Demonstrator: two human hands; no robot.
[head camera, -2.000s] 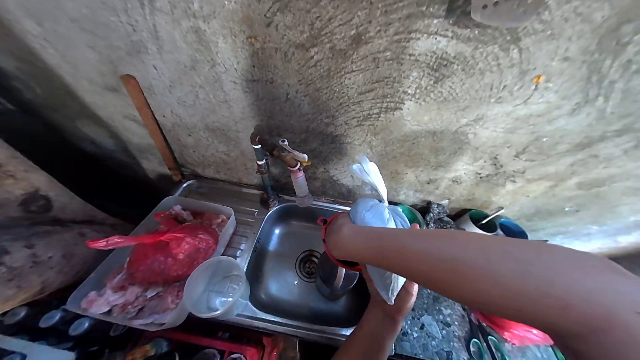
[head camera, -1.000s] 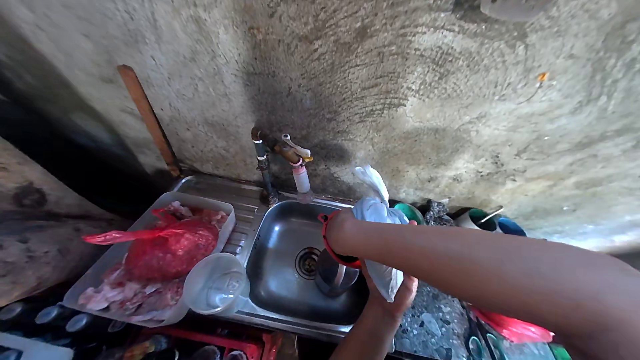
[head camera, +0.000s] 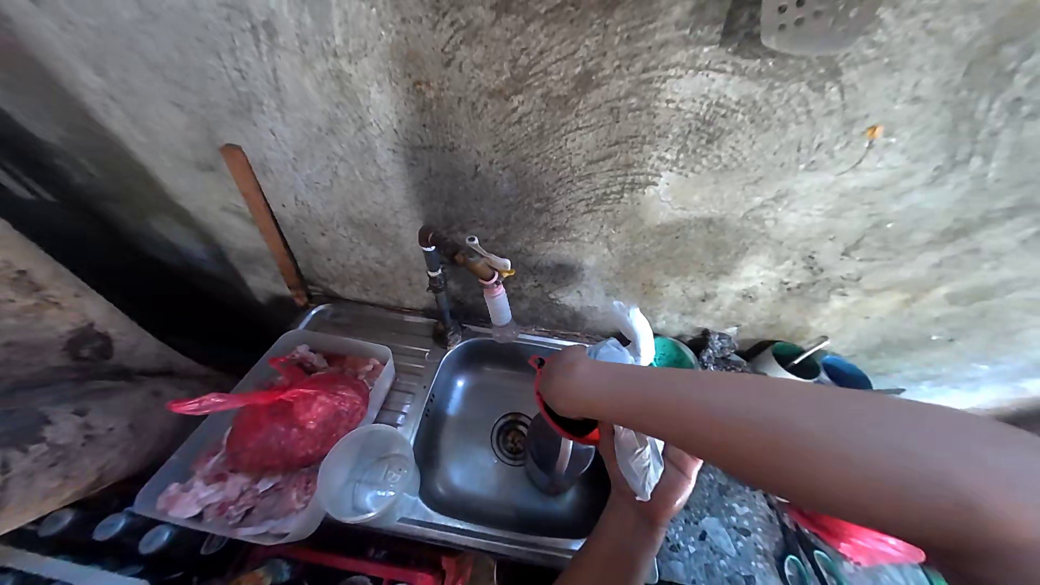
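Note:
My right hand (head camera: 569, 382) is inside the red-rimmed mouth of a dark container (head camera: 581, 431), its fingers hidden. Beneath and beside it, my left hand (head camera: 662, 479) supports a white plastic bag (head camera: 639, 461) from below, its palm against the bag; the bag's knotted top stands up behind my right forearm. Both are over the right side of a stainless steel sink (head camera: 463, 414). A metal cup or pot (head camera: 556, 459) sits in the basin by the drain (head camera: 512, 439).
On the drainboard, a plastic tray (head camera: 382, 357) holds raw meat (head camera: 244, 496) and a red plastic bag (head camera: 301, 418). A clear plastic tub (head camera: 367, 475) stands beside the basin. Behind is a faucet (head camera: 487, 264); cups (head camera: 784, 361) stand right, with scissors (head camera: 804, 552) and another red bag (head camera: 853, 536).

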